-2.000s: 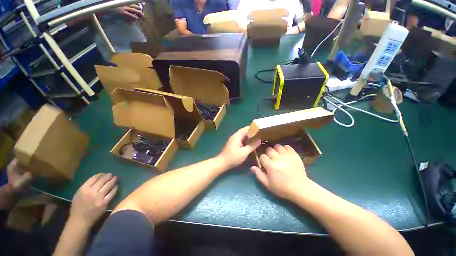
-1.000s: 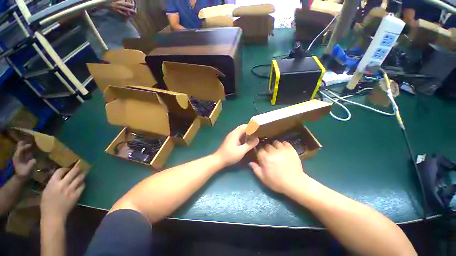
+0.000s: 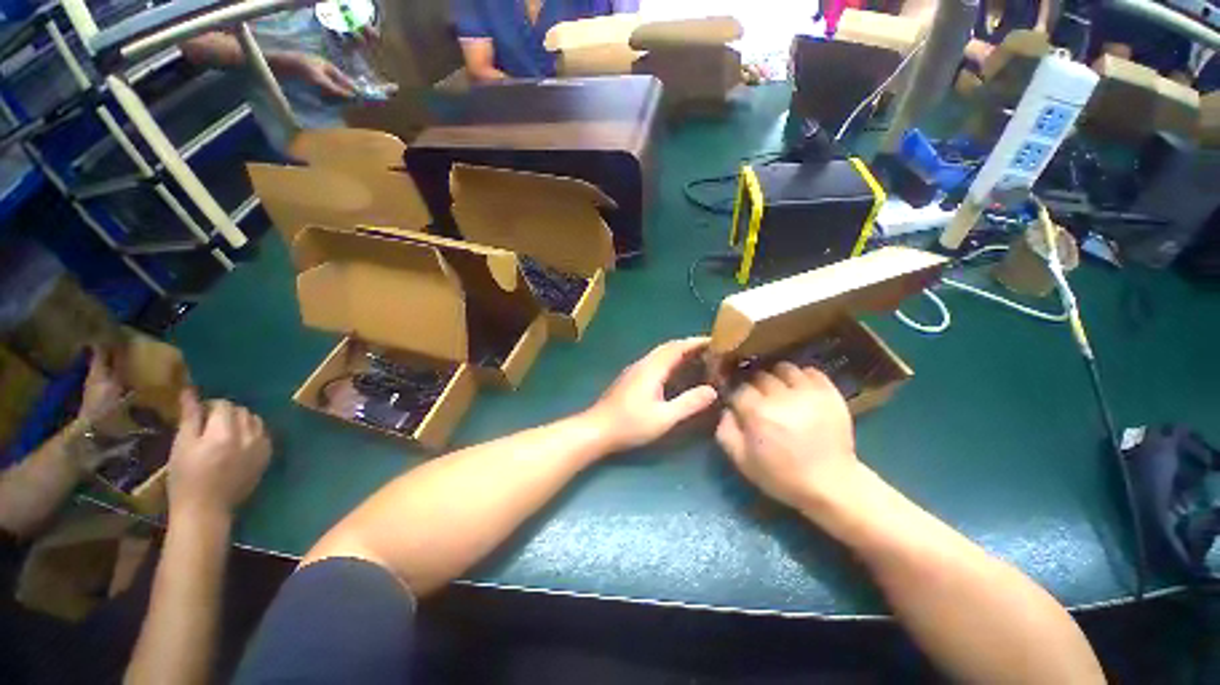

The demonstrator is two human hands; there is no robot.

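Observation:
A brown mailer box [image 3: 876, 391] stands on the green bench in front of me, its lid [image 3: 830, 292] raised partway and slanting over the tray. Dark contents [image 3: 823, 359] show inside. My left hand [image 3: 658, 395] holds the box's left side near the lid edge, fingertips at the corner. My right hand [image 3: 792, 426] reaches over the front edge with its fingers inside the box on the contents. What the fingers touch is partly hidden by the hand and lid.
Several open mailer boxes [image 3: 381, 288] with black cables stand left. A large dark case [image 3: 535, 147] is behind them. A yellow-edged black unit [image 3: 807, 214], white power strip [image 3: 1030, 141] and white cable [image 3: 923, 321] lie behind right. Another person's hands [image 3: 214, 455] work at far left.
My hands and the box have shifted slightly right. At far left, the other person's box has been turned from closed to open, and their hands have moved to it.

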